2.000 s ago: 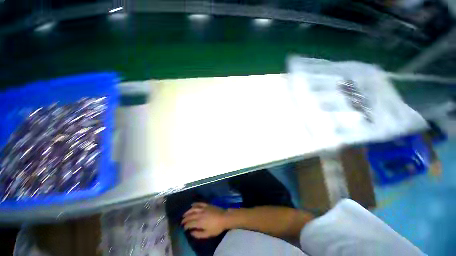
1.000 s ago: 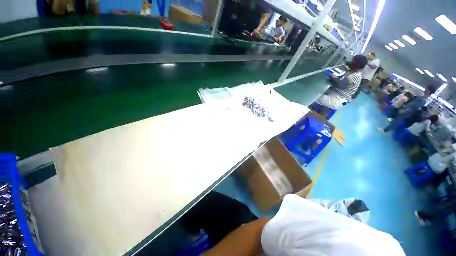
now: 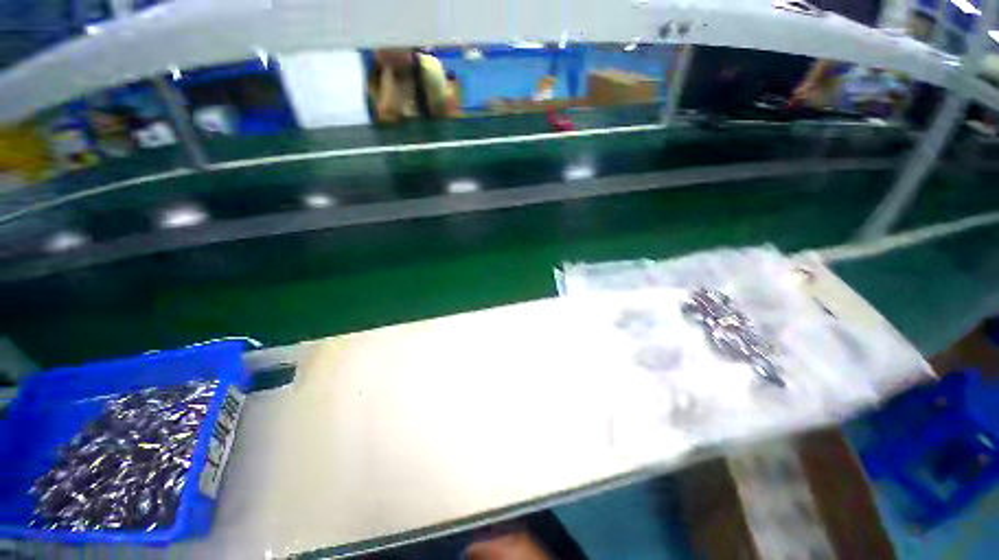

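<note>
A blue bin [image 3: 225, 377] with a white label stands at the left of the white board [image 3: 438, 416], full of small shiny metal parts [image 3: 126, 459]. At the right, translucent film sheets [image 3: 613, 273] lie on the board with an elongated cluster of metal parts [image 3: 734, 334] on them. A small patch of skin of my right hand or forearm [image 3: 509, 544] shows below the board's front edge, cut off by the picture's bottom edge; its fingers cannot be made out. My left hand is not in view.
A green conveyor belt [image 3: 438, 257] runs behind the board. A taped cardboard box [image 3: 849, 492] is under the board's front right edge, with a blue plastic stool [image 3: 931, 454] beside it. A person [image 3: 408, 85] is across the line. A white post stands at the right.
The view has swung back left and up from the aisle at the right; the blue bin is in full view again. Only a small patch of my right arm or hand still shows.
</note>
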